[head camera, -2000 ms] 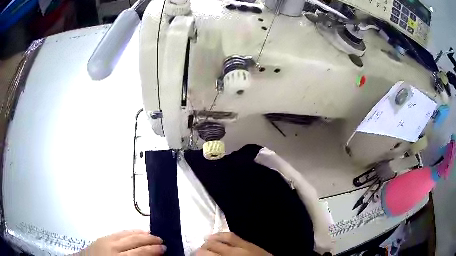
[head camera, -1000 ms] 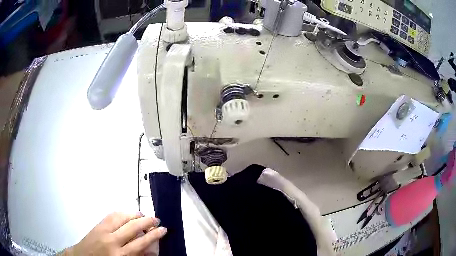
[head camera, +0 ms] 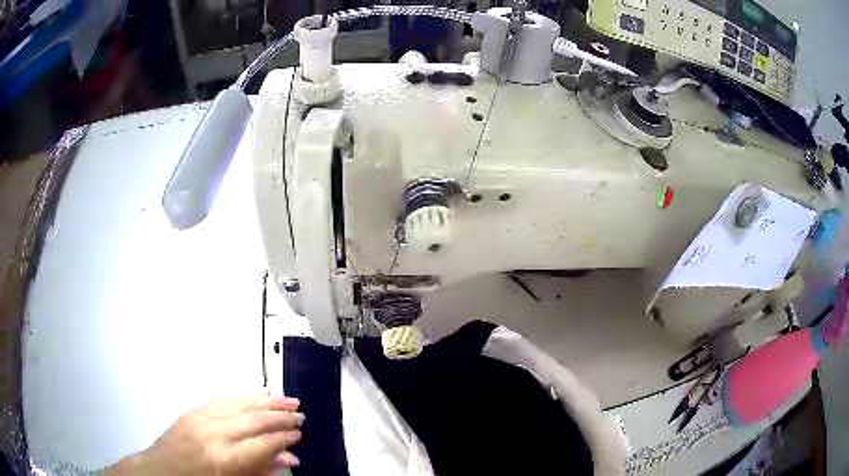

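Observation:
A black strip runs down from under the machine's presser foot area. A white strip lies right beside it. A black fabric panel with a pale curved edge lies to the right. My left hand lies at the left edge of the black strip, palm down, with its fingertips on or against it; I cannot tell if it grips. My right hand is not in view. The needle is hidden behind the machine head and the lower tension dial.
The cream machine arm crosses the picture. A grey lamp hangs at the left over the white table. A paper note, dark snips and a pink item are at the right. A control panel is top right.
My right hand, on the fabric two seconds ago, has left the picture. My left hand moved up along the strip, then stayed beside it. The machine sits lower in view.

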